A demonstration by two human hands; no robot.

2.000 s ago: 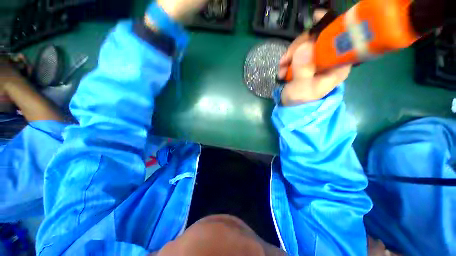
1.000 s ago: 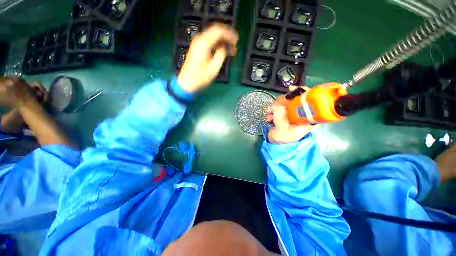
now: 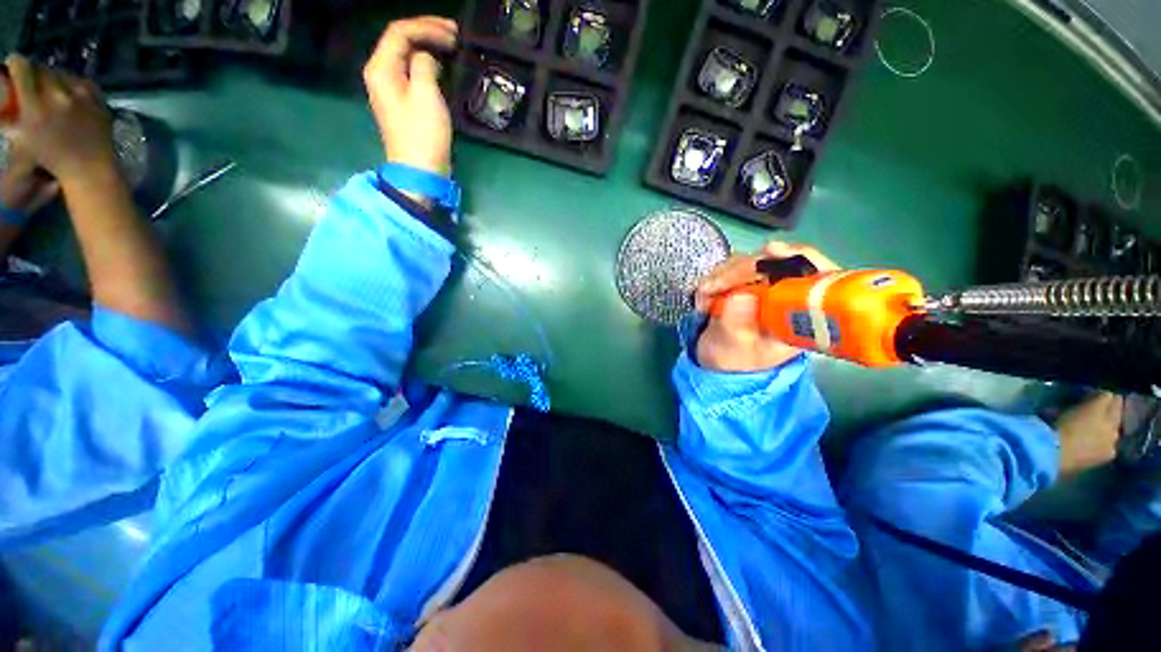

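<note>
My right hand [image 3: 745,318] is closed around the orange electric screwdriver [image 3: 853,315], whose black nose end is hidden by my fingers. It is beside the round dish of silvery screws [image 3: 672,265]. My left hand [image 3: 414,96] is at the left edge of a black compartment tray [image 3: 541,147], fingers bent and fingertips against or very near its side. Whether they grip it cannot be told. The tray's pockets hold black-and-silver units [image 3: 573,117]. A blue wrist strap [image 3: 420,187] is on my left wrist.
A second compartment tray [image 3: 726,204] stands right of the first, above the dish. A silver coil [image 3: 1057,297] and black cable [image 3: 1019,350] run right from the screwdriver. A blue coiled cord [image 3: 520,369] lies near the bench edge. Neighbours' hands [image 3: 64,121] and sleeves [image 3: 949,459] flank me.
My left hand has moved from over the tray pockets to the tray's left side. My right hand still holds the screwdriver by the dish. The view has shifted and turned.
</note>
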